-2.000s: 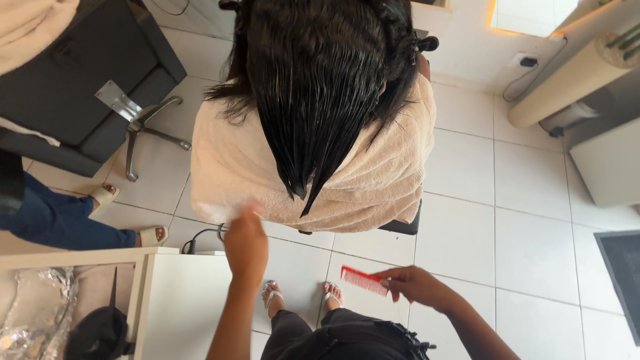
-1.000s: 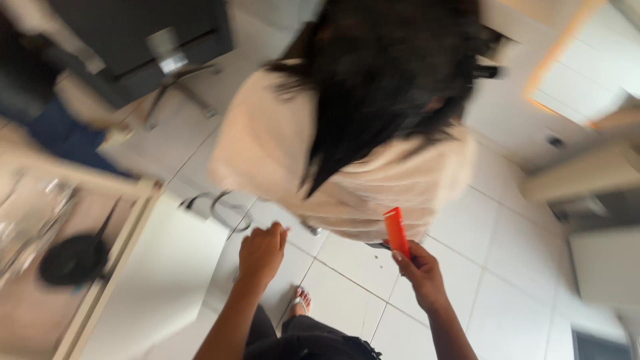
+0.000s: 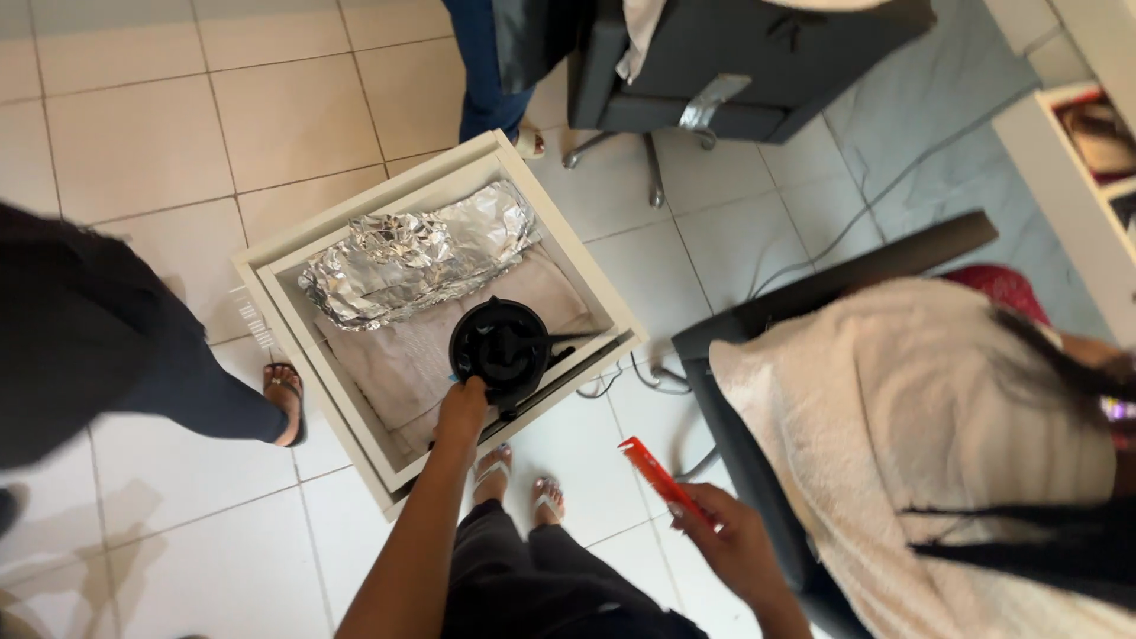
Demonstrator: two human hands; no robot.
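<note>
My left hand is at the near side of a black tint bowl, in a white drawer-like trolley top; whether its fingers grip the bowl or something beside it, I cannot tell. A dark-handled brush lies across the bowl, its head inside. In my right hand is a red comb, held over the floor between the trolley and a seated person. That person has a beige towel around the shoulders and long dark hair hanging over it.
Crumpled aluminum foil lies on a pale towel in the trolley. A black salon chair stands beyond it, near a person in jeans. Another person in dark clothes stands at the left. A cable crosses the tiled floor.
The view has swung far to the left, toward the trolley. My left hand has moved from near the towel-draped person to the black bowl. The red comb has stayed in my right hand.
</note>
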